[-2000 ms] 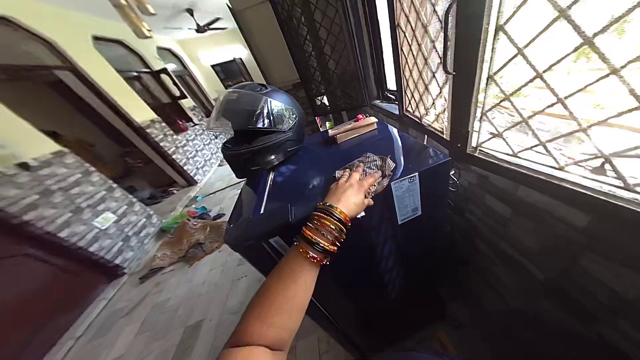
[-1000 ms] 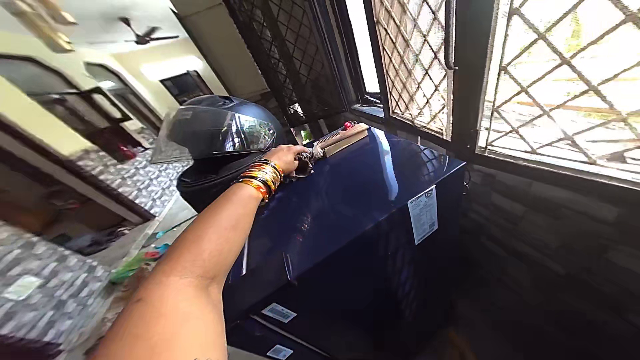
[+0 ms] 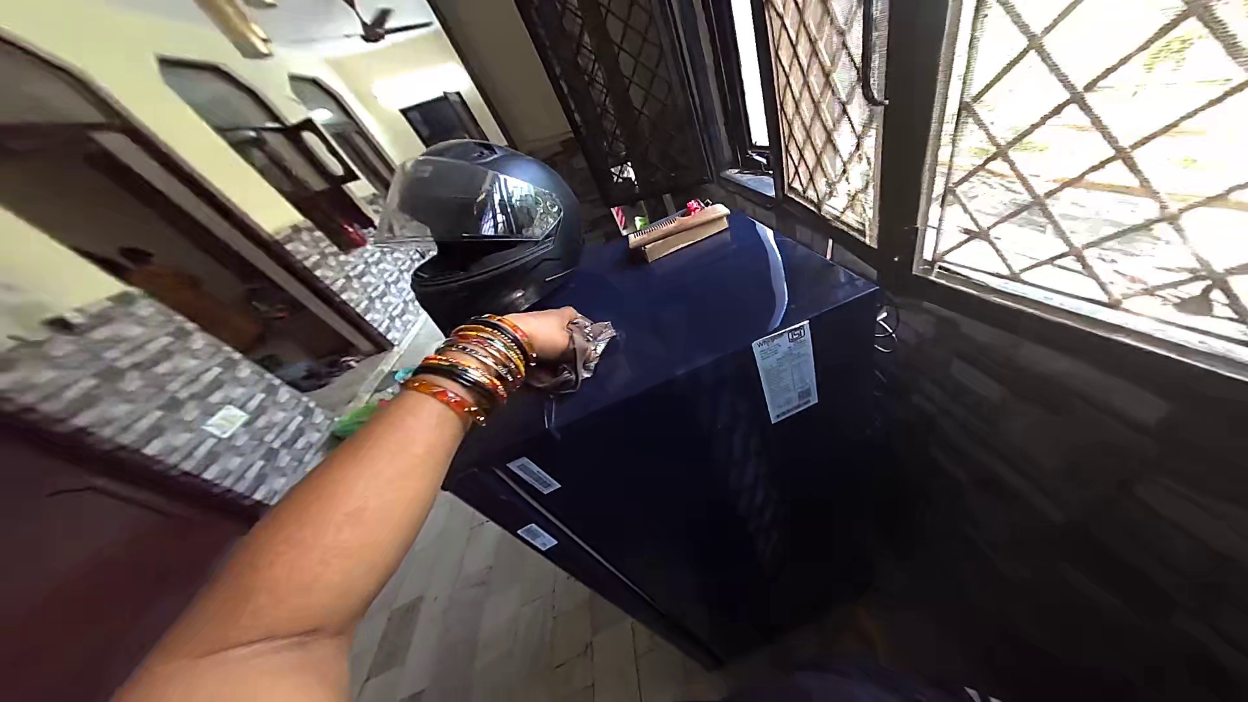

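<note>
My left hand point(image 3: 548, 336), with several bangles at the wrist, is closed on a crumpled patterned cloth point(image 3: 589, 353). It presses the cloth to the glossy dark blue top of a refrigerator point(image 3: 673, 312), near the front edge. A dark motorcycle helmet point(image 3: 497, 224) with a raised clear visor rests on the top just beyond my hand. Farther back lie a comb point(image 3: 673, 226) and a tan box-like object point(image 3: 687, 239), with a small pink item by them. My fingertips are mostly hidden by the hand and cloth. My right hand is out of view.
A window with a diamond-pattern grille point(image 3: 1082, 146) stands behind and right of the refrigerator. Paper labels point(image 3: 788, 370) are stuck to its sides. A cable point(image 3: 885, 327) hangs at its back corner. Tiled floor point(image 3: 487, 595) and a green item point(image 3: 353, 419) lie at the left.
My left hand has moved with the cloth from beside the comb and box toward the front edge, near the helmet. Two seconds ago it was farther right on the top, spread over the cloth.
</note>
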